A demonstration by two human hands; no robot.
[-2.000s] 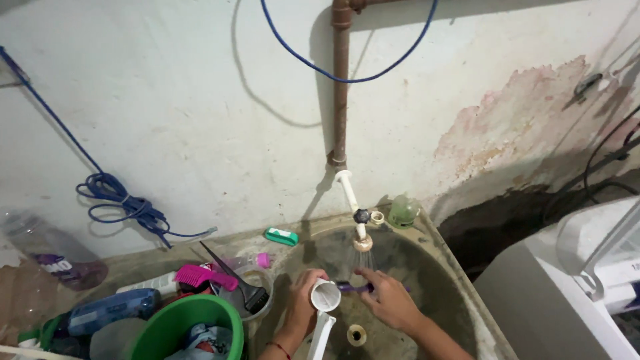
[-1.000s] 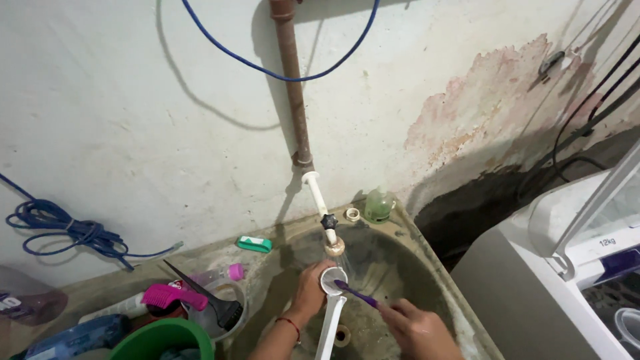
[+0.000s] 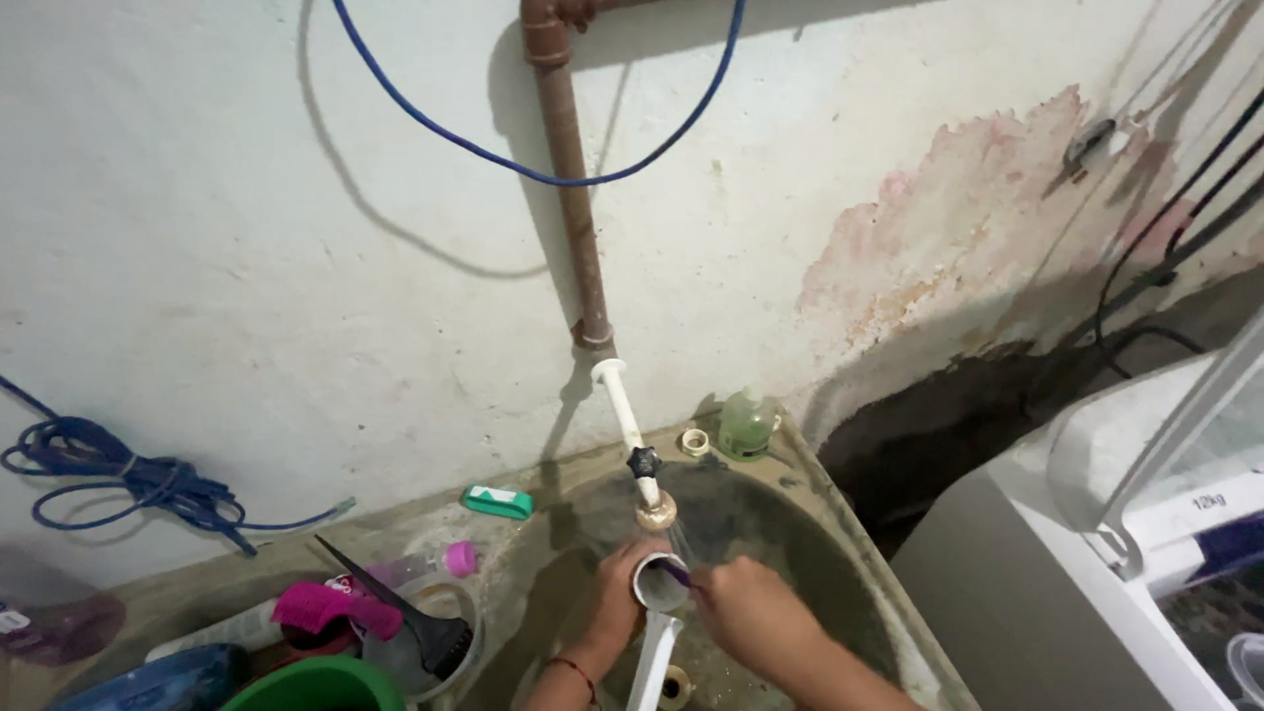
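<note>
My left hand (image 3: 617, 597) is closed around a white plastic cup-like part (image 3: 660, 583) with a long white handle (image 3: 653, 660), its round opening facing up toward me. In my right hand (image 3: 755, 612) is a slim purple tool (image 3: 675, 570), perhaps a brush; its far end is inside the opening and its tip is hidden. Both hands are over the concrete sink (image 3: 859, 553), just below the white faucet (image 3: 622, 410) with a black knob (image 3: 644, 462). Water sprays from the faucet's round outlet (image 3: 656, 511) behind the cup part.
On the left ledge are a green bucket (image 3: 316, 688), a pink comb (image 3: 336, 607), a black tint brush (image 3: 434, 632) on a tub and plastic bottles. A green-and-white brush-like item (image 3: 498, 502) lies by the rim. A greenish bottle (image 3: 748, 425) stands behind; a washing machine (image 3: 997, 573) is at right.
Two seconds ago my right hand was under the water beside the cup part with the purple tool; now the tool's end is inside the cup part. My left hand still holds the part.
</note>
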